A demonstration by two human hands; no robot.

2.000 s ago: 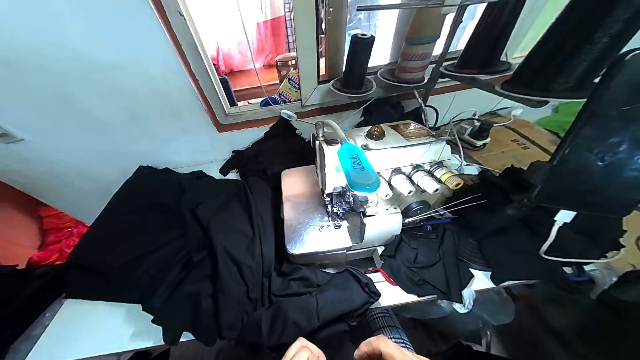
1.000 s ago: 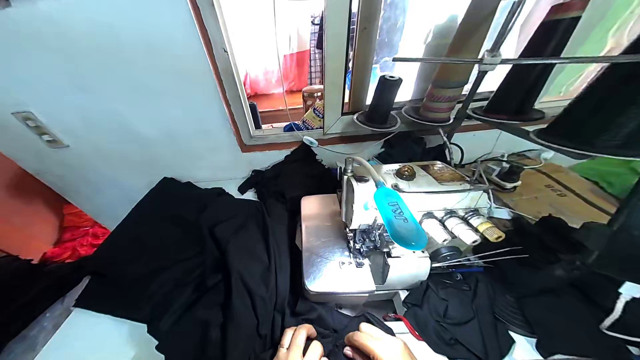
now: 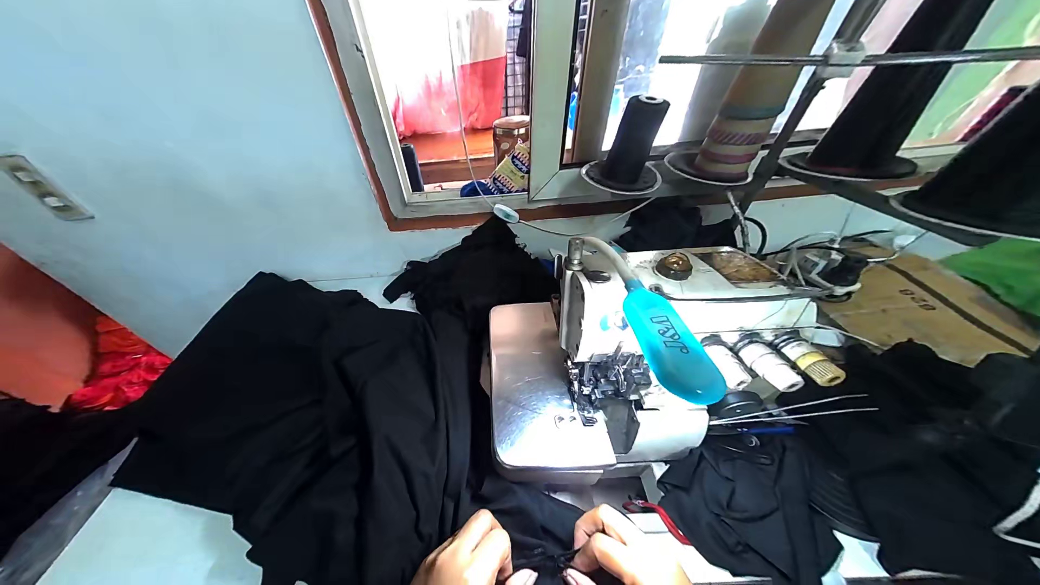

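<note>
At the bottom edge, in front of the overlock sewing machine (image 3: 642, 325), my left hand (image 3: 475, 552) pinches black fabric (image 3: 540, 520) between thumb and fingers. Just to its right, my right hand (image 3: 621, 548) grips the same cloth, and a small gathered fold lies between the two. The metal work plate (image 3: 536, 390) of the machine is bare, and its needle area is behind and above my hands. A large heap of black cloth (image 3: 325, 390) spreads over the table left of the machine. The lower parts of both hands are cut off by the frame.
A blue lamp cover (image 3: 674, 345) hangs over the machine front. Thread cones, including a black one (image 3: 638, 138), stand on a rack behind. Right of my hands lie a red-handled tool (image 3: 662, 520) and more black fabric (image 3: 731, 496). Cardboard (image 3: 926, 301) lies at the back right.
My hands, only partly visible at the bottom edge two seconds ago, now show more fully with black fabric between them. The view has shifted.
</note>
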